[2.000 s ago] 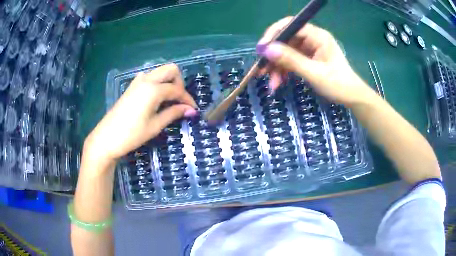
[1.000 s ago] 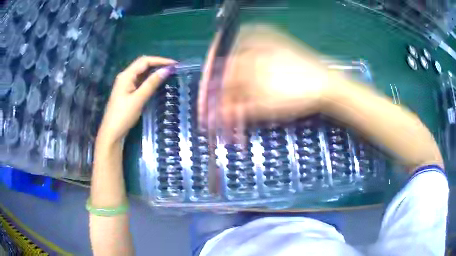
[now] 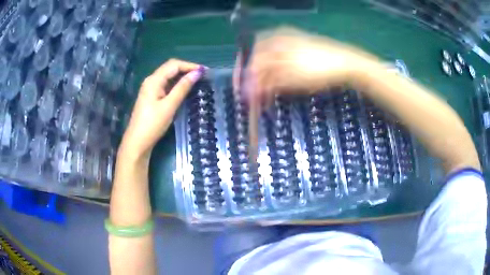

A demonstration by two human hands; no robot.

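A clear blister tray lies on the green mat in front of me, with several channels of black-and-silver discs standing on edge. My left hand pinches the tray's far left edge with thumb and fingertip. My right hand is blurred by motion over the far part of the tray. It holds a slim brush upright, dark at the top, with its lower end over the second channel from the left. The brush head is blurred, so I cannot tell if it touches the discs.
A high stack of filled clear trays stands at the left. Several loose discs lie on the green mat at the far right. Part of another tray shows at the right edge. A blue object is at the lower left.
My left hand has moved from over the channels to the tray's far left edge. My right hand has swung left and blurred, with the brush now more upright. The tray appears farther right in view.
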